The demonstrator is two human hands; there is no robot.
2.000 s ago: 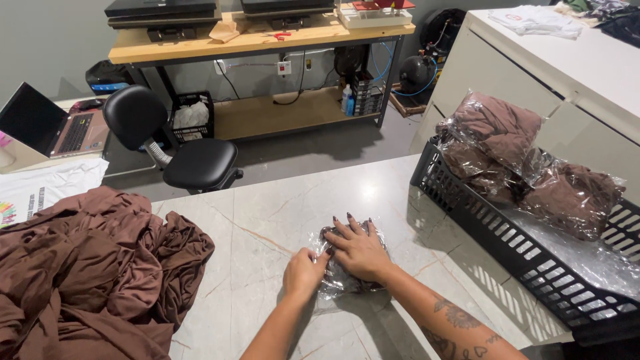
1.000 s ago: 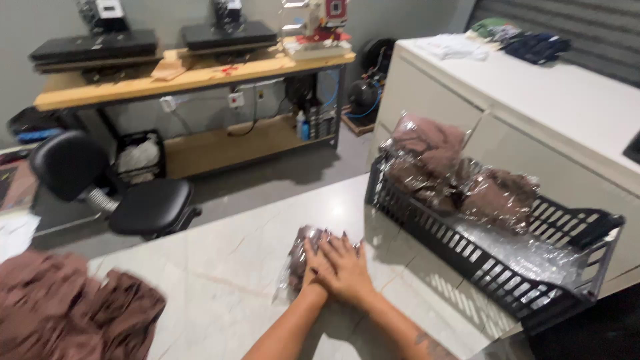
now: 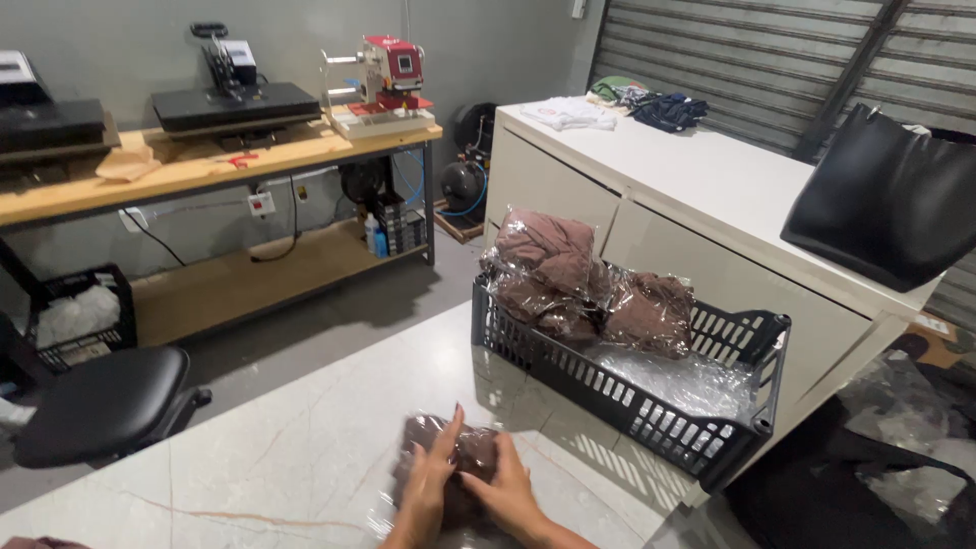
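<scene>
A dark brown folded fabric item in a clear plastic bag (image 3: 474, 450) lies on the marble-patterned table (image 3: 305, 465), near its front edge. My left hand (image 3: 428, 480) rests along the bag's left side, fingers pointing away from me. On the right side, my right hand (image 3: 507, 488) touches the same bag, thumb across its top. Both hands press around the package; whether the fingers grip it is hard to tell. Beyond, a black plastic crate (image 3: 648, 412) holds several bagged brown fabric items (image 3: 648, 313) and clear plastic bags (image 3: 686, 381).
A white cabinet (image 3: 732, 183) behind the crate carries folded clothes (image 3: 667, 110) and a black bag (image 3: 884, 198). Heat presses (image 3: 236, 107) stand on a wooden workbench (image 3: 290, 156). A black chair (image 3: 107, 404) is at left. Brown fabric (image 3: 42, 543) shows at the bottom left corner.
The view has swung right, bringing the black bag into sight. My hands have gone from lying flat on top of the bagged item to its two sides.
</scene>
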